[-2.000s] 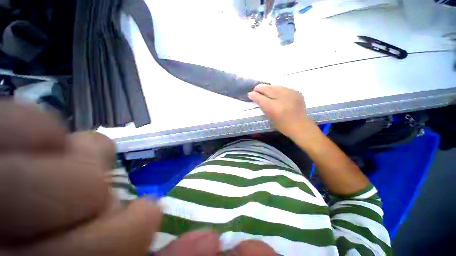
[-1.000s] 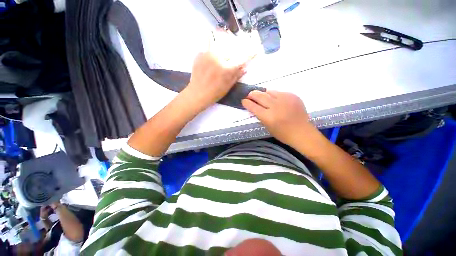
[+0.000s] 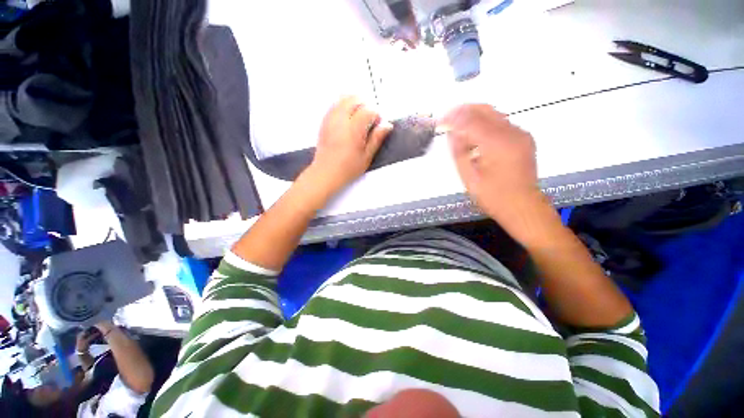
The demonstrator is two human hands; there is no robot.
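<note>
A dark grey fabric strip (image 3: pixel 408 140) lies across the white table, its end in front of the sewing machine's needle area (image 3: pixel 408 37). The strip curves left towards the stack of strips (image 3: pixel 175 122). My left hand (image 3: pixel 347 140) grips the strip a little left of its end. My right hand (image 3: pixel 493 151) is at the strip's right end, blurred, with thumb and fingertips drawn together. Whether its fingertips hold the strip's end cannot be told. Black thread snips (image 3: pixel 659 61) lie to the right of the needle area.
The table's front edge carries a ruler (image 3: pixel 391 214). Dark fabric (image 3: pixel 57 98) is heaped at the left. A blue bin (image 3: pixel 685 286) is below the table at the right. Another person's arm (image 3: pixel 126 359) shows at lower left beside a grey machine part (image 3: pixel 90 286).
My left hand has come from close to the camera onto the strip. My right hand has turned and moved slightly right, from gripping the strip's end to just beside it.
</note>
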